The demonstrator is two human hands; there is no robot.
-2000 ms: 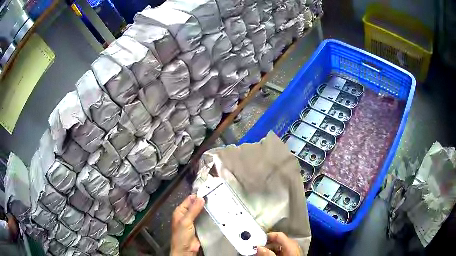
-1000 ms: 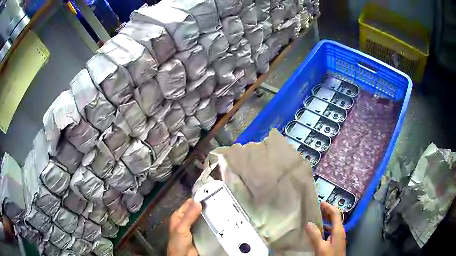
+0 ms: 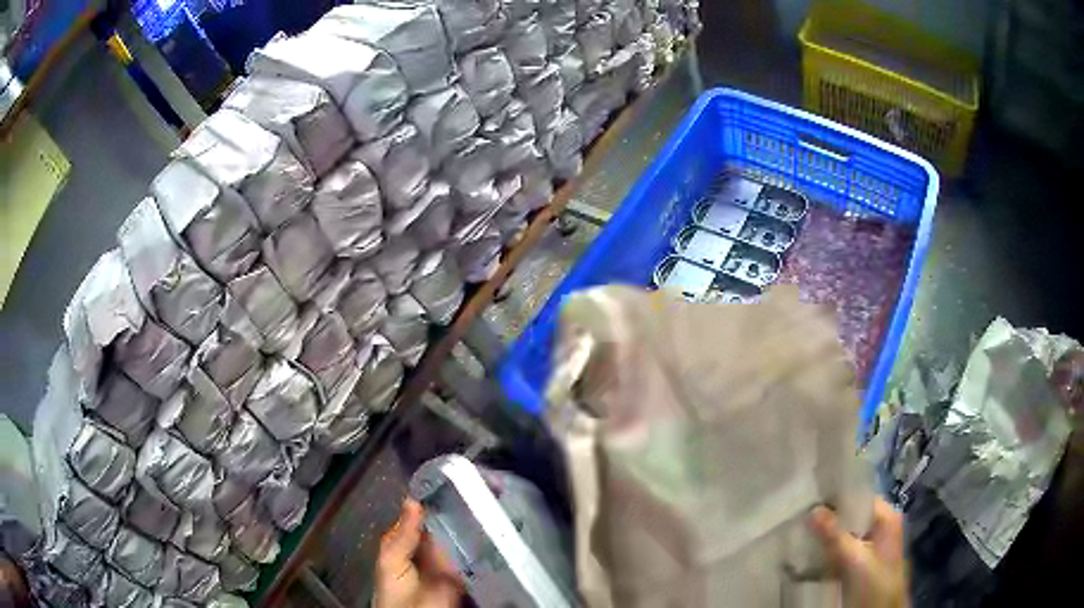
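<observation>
A silver-white housing (image 3: 490, 537) is tilted on its side at the bottom centre, its lower end cut off by the picture's edge. My left hand (image 3: 414, 563) grips its left side near the rounded upper end. A grey-beige sheet of wrapping paper (image 3: 701, 439) hangs to the right of the housing, apart from its upper end. My right hand (image 3: 865, 553) holds the paper at its lower right edge, somewhat blurred. The blue plastic crate (image 3: 921, 226) stands behind the paper, with a row of housings (image 3: 739, 226) on its left side; the paper hides its near part.
A high bank of paper-wrapped housings (image 3: 256, 297) fills the left on a wood-edged bench (image 3: 446, 344). A pink layer (image 3: 850, 273) lies in the crate. Crumpled paper (image 3: 1004, 416) lies at the right. A yellow crate (image 3: 892, 89) stands behind.
The housing has come away from the paper and turned onto its side in my left hand. My right hand has moved right with the paper, which now covers more of the crate. The view has shifted.
</observation>
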